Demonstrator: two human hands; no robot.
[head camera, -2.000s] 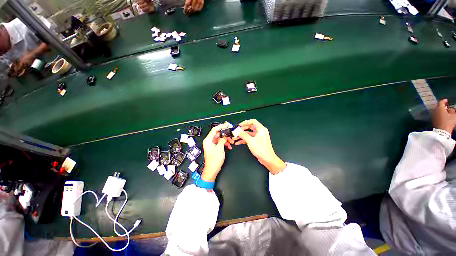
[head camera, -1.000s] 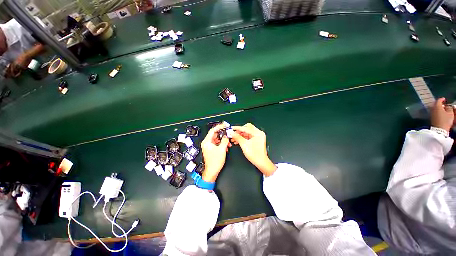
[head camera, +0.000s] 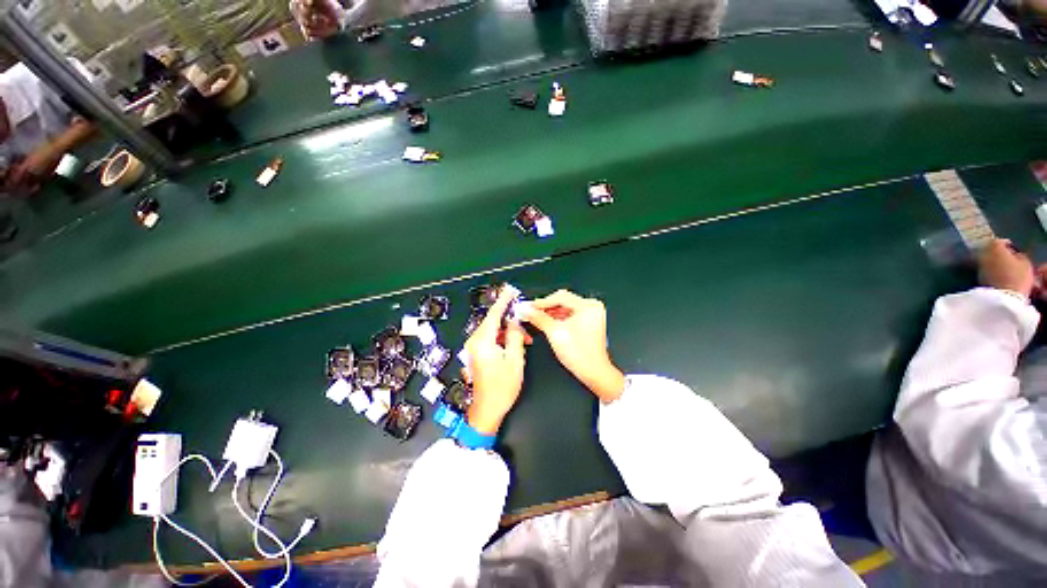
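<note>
My left hand (head camera: 496, 365), with a blue band at the wrist, holds a small black housing with a white piece (head camera: 522, 310) at the fingertips; the fingers hide most of it. My right hand (head camera: 576, 342) meets it there, thumb and finger pinched on the white piece. Several black squarish housings (head camera: 398, 372) with white flat pieces (head camera: 358, 400) lie in a loose pile on the green bench (head camera: 712, 333) left of my left hand. More housings lie just behind that hand, partly covered by it.
The green belt (head camera: 459, 207) beyond the seam carries spaced housings and white pieces with orange tails. A white charger (head camera: 248, 443) with cable and a white power strip (head camera: 157, 473) lie lower left. A person's hand (head camera: 1008, 270) is at right by a pale segmented strip (head camera: 962, 210).
My hands have stayed together, and the right hand has shifted slightly left, its fingers closer over the piece. Housings on the belt have moved slightly right.
</note>
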